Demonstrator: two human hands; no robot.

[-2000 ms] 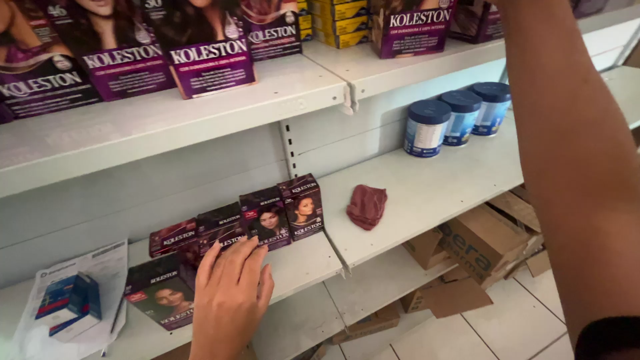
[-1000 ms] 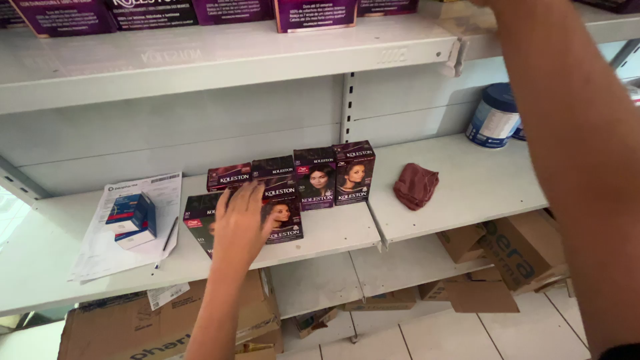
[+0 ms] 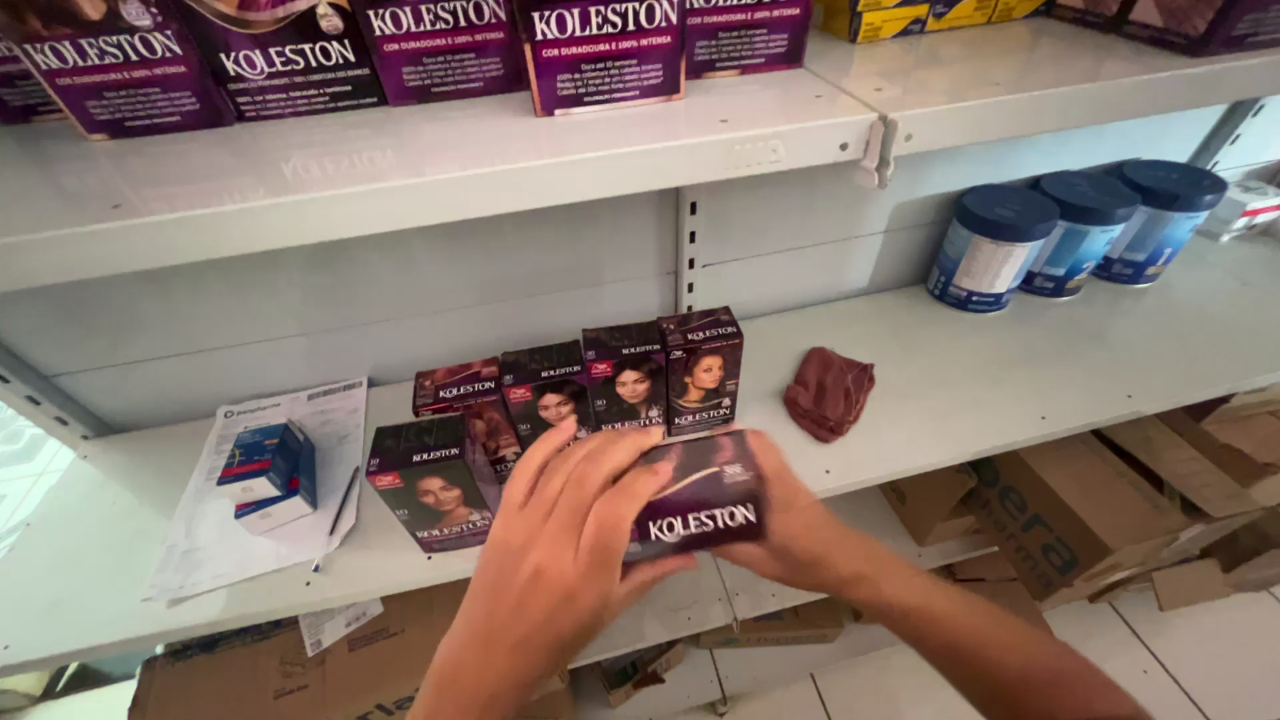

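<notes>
A purple Koleston hair dye box (image 3: 700, 500) is held in front of the middle shelf. My right hand (image 3: 790, 520) grips its right side. My left hand (image 3: 575, 520) lies along its left side and top edge, fingers spread; how firmly it holds is hard to tell. Behind them, a row of smaller Koleston boxes (image 3: 630, 385) stands upright on the shelf, and another dark Koleston box (image 3: 430, 485) stands in front at the row's left end. A crumpled dark red cloth (image 3: 829, 393) lies to the right of the row.
Printed papers (image 3: 190, 510) bear small blue and white boxes (image 3: 265, 465) and a pen (image 3: 343, 505) at left. Blue tins (image 3: 995, 248) stand at right. The upper shelf (image 3: 450, 185) overhangs with larger Koleston boxes (image 3: 605, 50). Cardboard boxes (image 3: 1080, 500) lie below.
My right arm has come down from the upper shelf, and its hand now holds a purple box. My left hand has moved off the standing boxes to the right, up to this box.
</notes>
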